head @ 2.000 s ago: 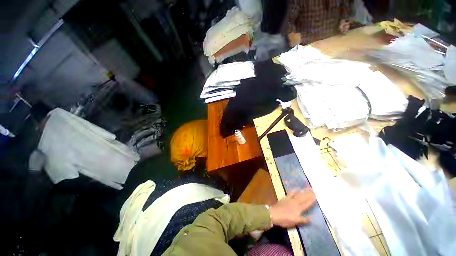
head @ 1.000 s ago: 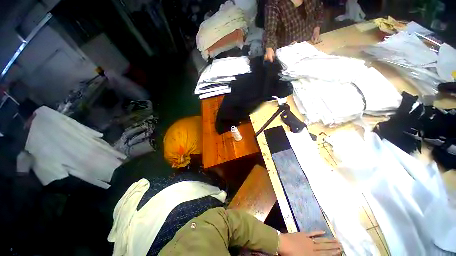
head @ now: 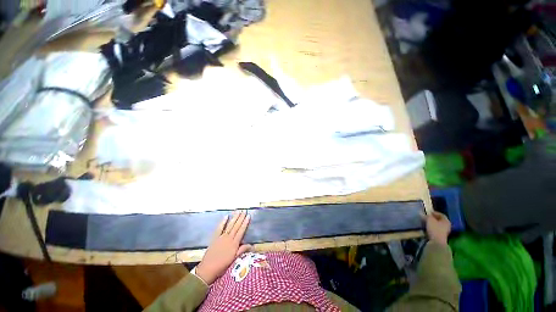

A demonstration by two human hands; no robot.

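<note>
A long black fabric strip (head: pixel 305 223), shining grey along most of its length, lies flat along the near table edge. Its left end is a plain black section. My left hand (head: pixel 227 244) rests palm down on the strip near its middle, with the fingers pointing away from me. My right hand (head: pixel 436 226) is at the strip's right end, at the table corner; its fingers are bent, and whether they pinch the end is unclear. White cut panels (head: pixel 244 146) lie just beyond the strip.
A narrow black offcut (head: pixel 267 81) lies on the panels. Black offcuts (head: pixel 143 55) are heaped beyond. A tied white bundle (head: pixel 55 109) is at the left. Small black scraps (head: pixel 52 191) lie near the left corner. Bright green pieces (head: pixel 497 265) are below the table at the right.
The view has swung right along the table. My left hand still lies flat on the strip. My right hand has come into view at the strip's right end.
</note>
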